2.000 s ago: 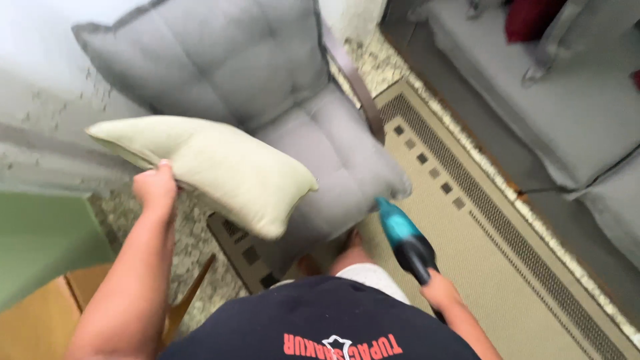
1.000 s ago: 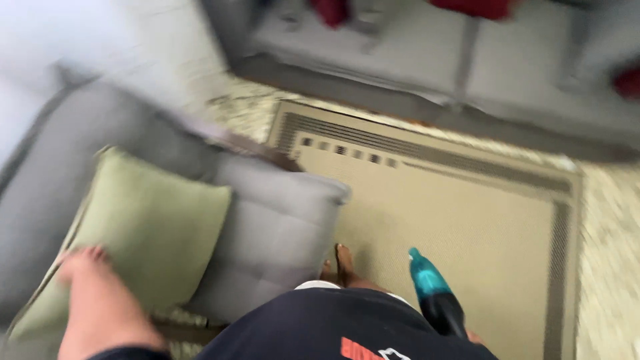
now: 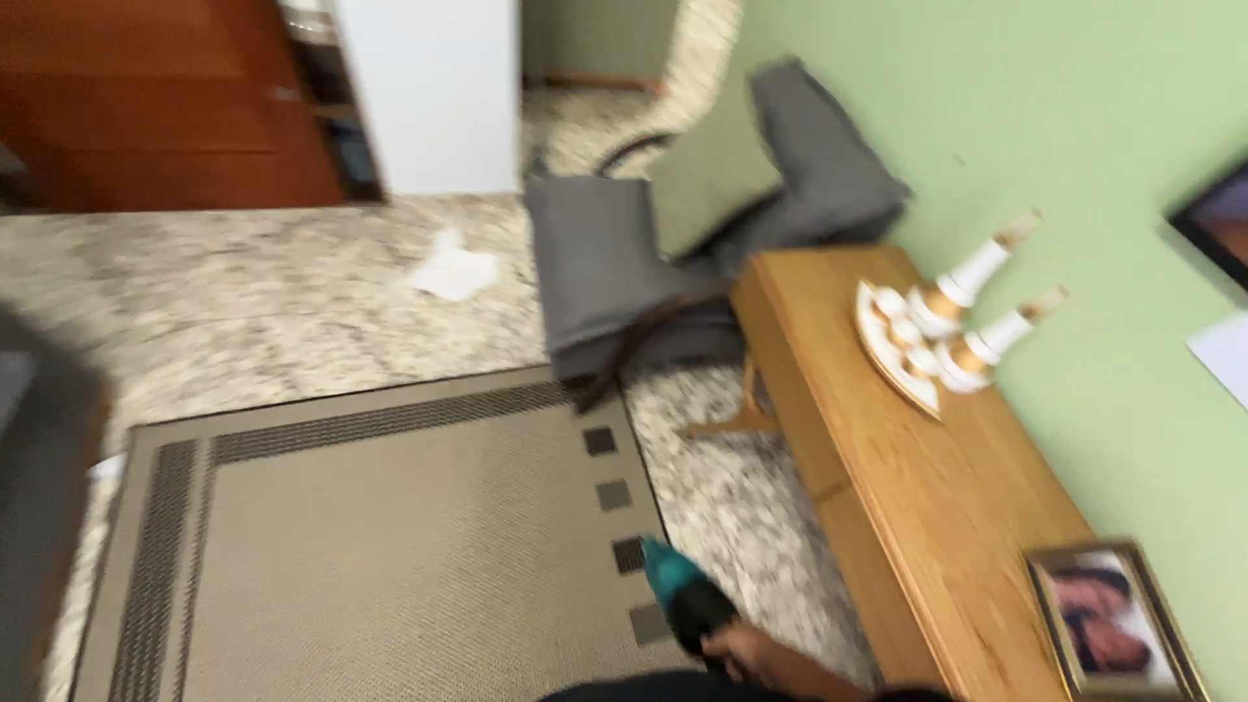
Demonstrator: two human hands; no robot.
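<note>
My right hand (image 3: 738,651) grips the black handle of a teal and black handheld vacuum cleaner (image 3: 685,592), low in the view, its teal nose over the right border of the beige rug (image 3: 390,546). My left hand is outside the view. Farther ahead, a green cushion (image 3: 717,180) leans on the seat of a grey padded armchair (image 3: 600,263), which stands against the green wall, beyond the wooden sideboard. The picture is blurred by motion.
At the right a wooden sideboard (image 3: 936,468) bears a white and gold tray (image 3: 892,356) with bottles and small pots, and a framed photo (image 3: 1116,619). A white cloth or paper (image 3: 455,270) lies on the speckled floor. Dark upholstered furniture (image 3: 44,468) edges the left; a reddish wooden door (image 3: 166,107) is behind.
The view has turned far, toward the sideboard and another armchair. My left hand, on a green cushion one second ago, has gone out of view. The vacuum cleaner is still in my right hand.
</note>
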